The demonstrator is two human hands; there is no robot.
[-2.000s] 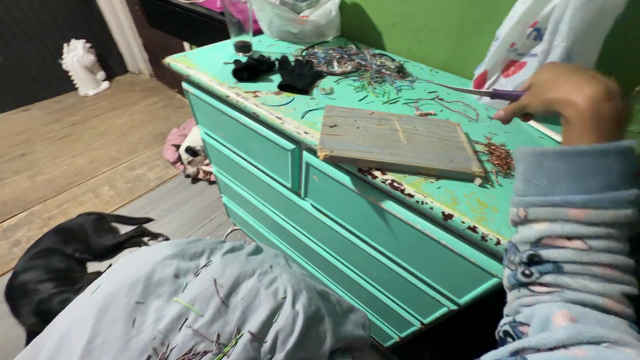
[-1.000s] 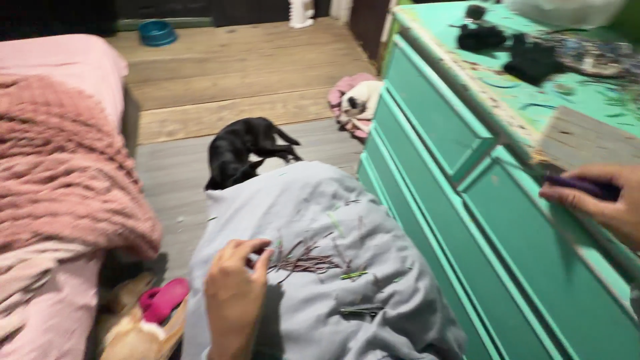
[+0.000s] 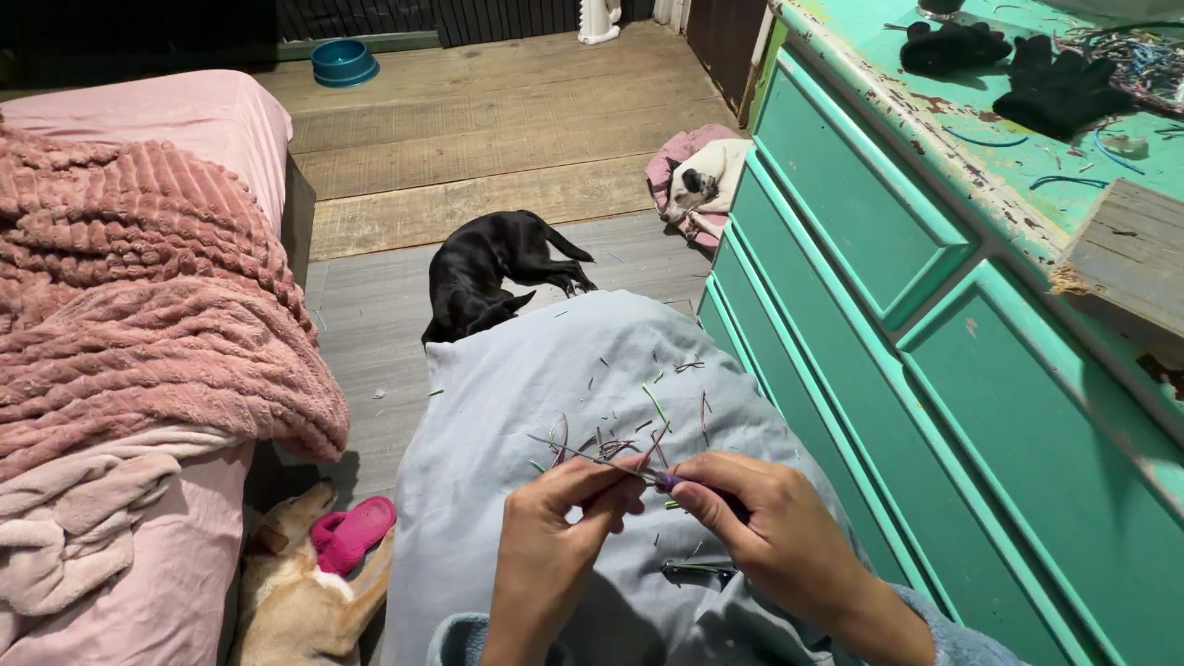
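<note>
My right hand (image 3: 754,518) is closed on the purple handle of a thin-bladed knife (image 3: 592,456), whose blade points left across my left fingertips. My left hand (image 3: 573,509) pinches a thin brownish wire (image 3: 655,442) against or beside the blade; the exact contact is hidden by the fingers. Both hands are close together above a grey-blue cloth (image 3: 518,398) over my lap. Cut bits of brown and green wire insulation (image 3: 610,448) are scattered on the cloth beyond my hands. A small dark tool (image 3: 698,572), perhaps a clipper, rests on the cloth below my right hand.
On the right, a teal dresser (image 3: 832,305) holds a wooden board (image 3: 1133,250), black gloves (image 3: 1059,88) and a wire heap (image 3: 1142,55). A black dog (image 3: 490,268), a white dog (image 3: 712,180) and a tan dog (image 3: 296,592) lie on the floor. A pink bed (image 3: 185,102) stands left.
The knife in my right hand has come from over the dresser to above my lap, where it meets my left hand. The view has swung left and down.
</note>
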